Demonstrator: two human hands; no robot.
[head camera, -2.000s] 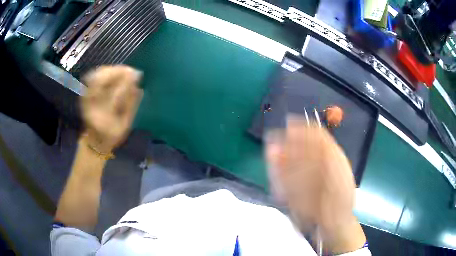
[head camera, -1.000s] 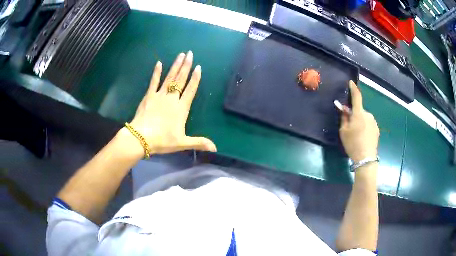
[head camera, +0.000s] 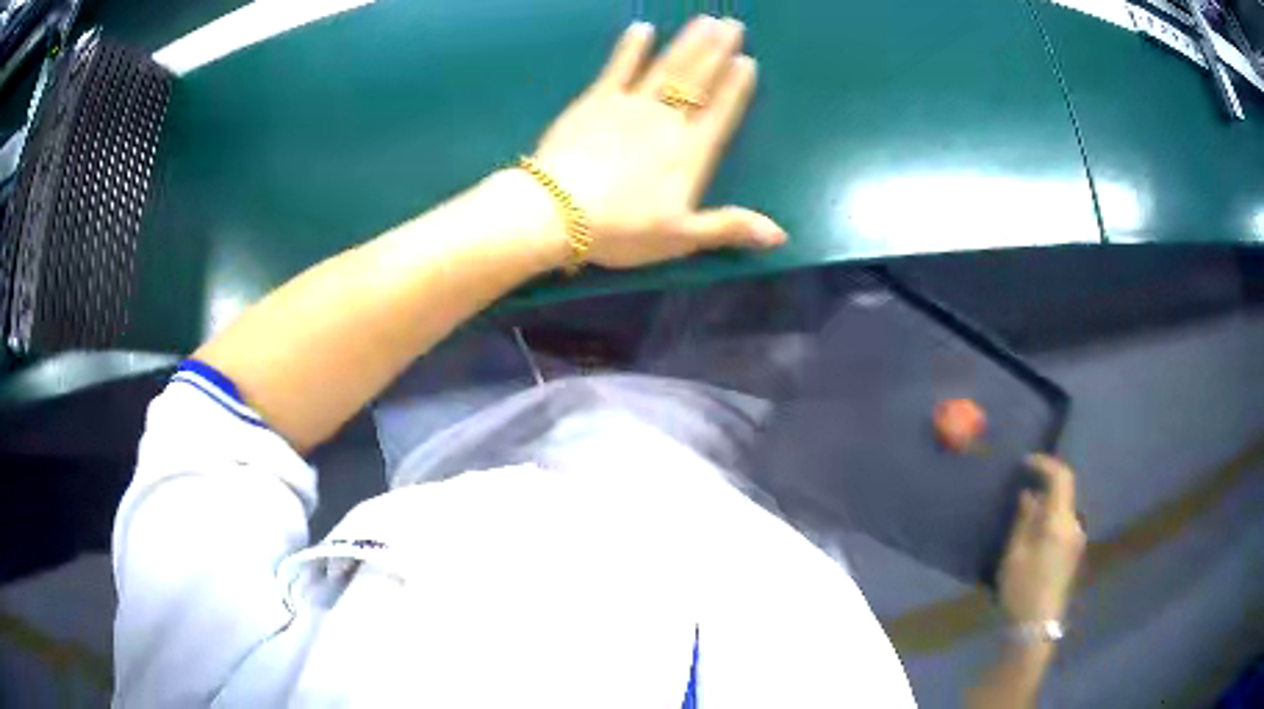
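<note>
The black tray (head camera: 887, 402) is off the bench, below its front edge at the lower right. My right hand (head camera: 1042, 547) grips the tray's right rim. An orange-red clump of small parts (head camera: 959, 424) lies in the tray near its right side. The tray is somewhat blurred and its left part fades behind my clothing. My left hand (head camera: 659, 159) is spread open, palm down on the green bench top near its front edge, and holds nothing. No tweezers can be made out.
The green bench (head camera: 402, 111) has its curved front edge running across the view. A stack of ridged metal fixture bars (head camera: 97, 194) stands at the far left. A white strip (head camera: 264, 28) runs along the back. Thin metal rods and equipment show at the top right. Grey floor lies below the bench.
My right hand has drawn the tray off the bench, toward me and down. My left hand stays spread on the bench. The view has turned, so the track and red bin are out of view.
</note>
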